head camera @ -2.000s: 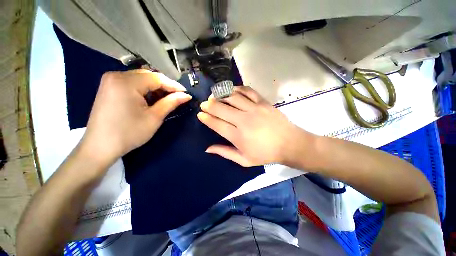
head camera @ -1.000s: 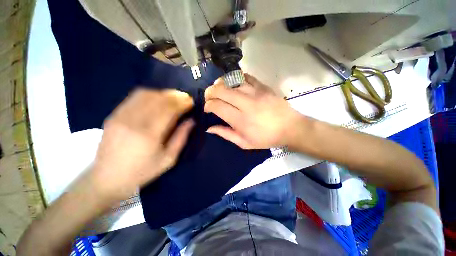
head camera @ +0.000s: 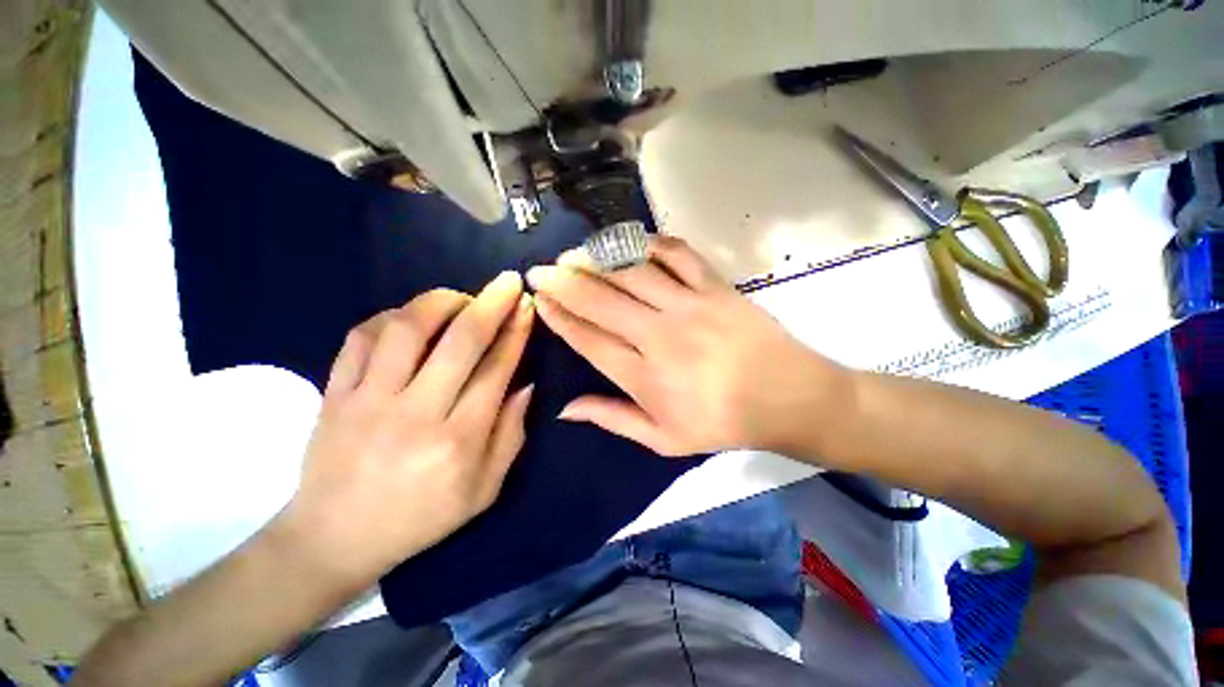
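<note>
A dark navy garment panel lies on the white table, under the sewing machine head and down over its front edge. My left hand lies flat on the panel, fingertips just in front of the presser foot. My right hand lies on the panel from the right, its fingertips meeting the left ones. The ridged grey knob is beside the right fingers. Both hands press on the cloth; what lies under the fingertips is hidden.
Scissors with gold-yellow handles lie at the right, blades towards the machine. Blue plastic baskets stand below the table at the right. A brown board borders the table at the left.
My left hand has moved from a pinched, raised pose to lying flat on the panel. The panel's lower left part has shifted. My right hand stays nearly in place.
</note>
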